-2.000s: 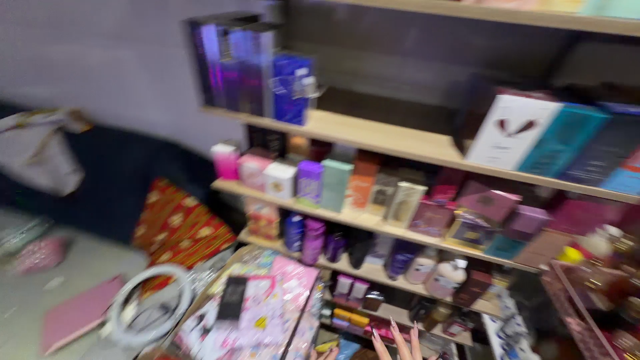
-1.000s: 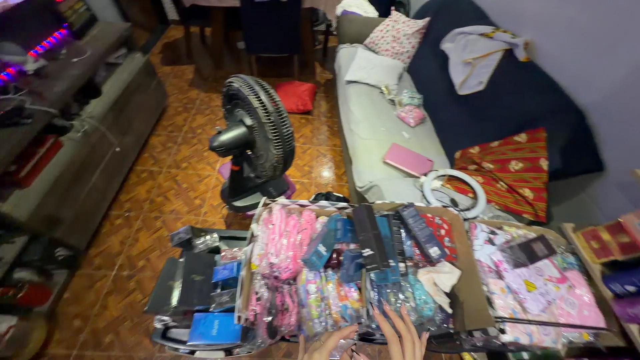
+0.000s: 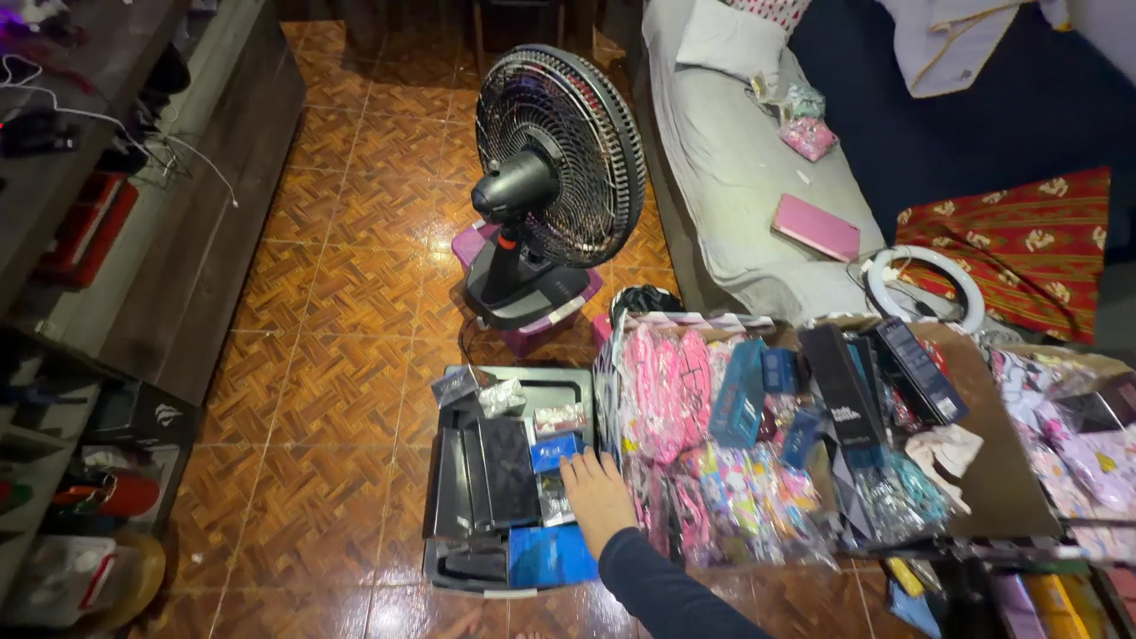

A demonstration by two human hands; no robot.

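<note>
My right hand (image 3: 599, 495) reaches from the lower right over a grey plastic bin (image 3: 581, 390), palm down, fingers a little apart. Its fingertips are at the edge of a small blue box (image 3: 556, 453); whether they touch it is unclear. Beside that box in the bin are black boxes (image 3: 506, 470), a clear-wrapped pack (image 3: 559, 419) and a larger blue box (image 3: 552, 556). To the right of the hand stands an open carton with pink wrapped packs (image 3: 667, 382), a teal box (image 3: 737, 395) and a tall black box (image 3: 841, 386). My left hand is out of view.
A black fan (image 3: 559, 160) stands behind the bin on a purple base. A sofa (image 3: 737, 186) with a pink case (image 3: 815, 227) and a ring light (image 3: 923, 284) is at the back right. A dark cabinet (image 3: 204, 222) runs along the left, beside tiled floor (image 3: 302, 399).
The view has swung left from the shelves to the floor and the bin. Fingers showed in front of the carton one second ago; now my right hand is over the bin.
</note>
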